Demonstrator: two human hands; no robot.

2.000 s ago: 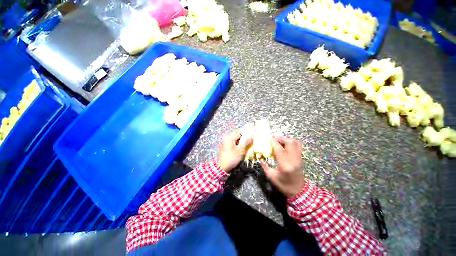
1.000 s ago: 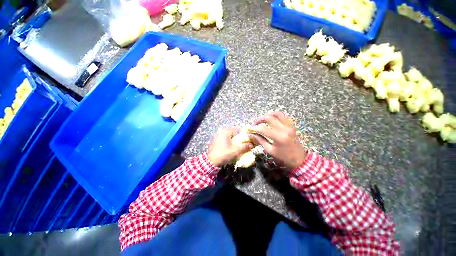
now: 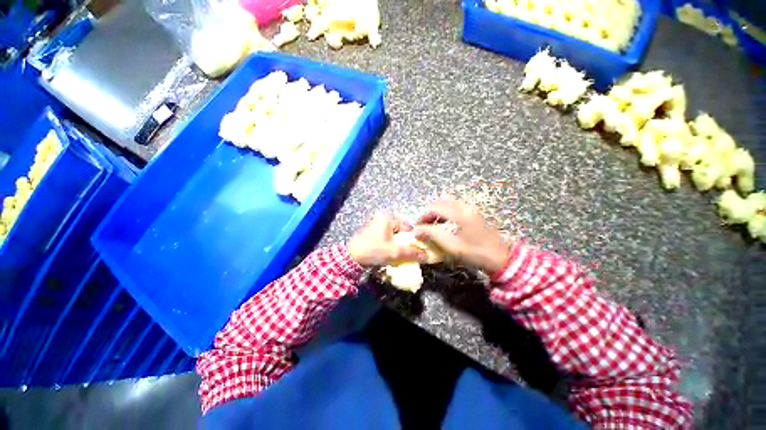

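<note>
A pale yellow lumpy toy piece is held between my two hands above the table's near edge. My left hand grips it from the left. My right hand has its fingers on its upper right side. The fingers cover much of the piece, and I cannot tell if a small tool is in them. The blue plastic tray lies to the left, with pale pieces packed in its far right part.
Speckled table with fine trimmings beyond my hands. Ragged yellow pieces lie in a row at right. A full blue tray is at the back. A silver-grey plate, clear bags and stacked blue crates stand left.
Both hands have come nearer the table's edge, and the piece has been turned so its lower part hangs below the fingers. The dark pen-like tool at right is now hidden behind my right sleeve.
</note>
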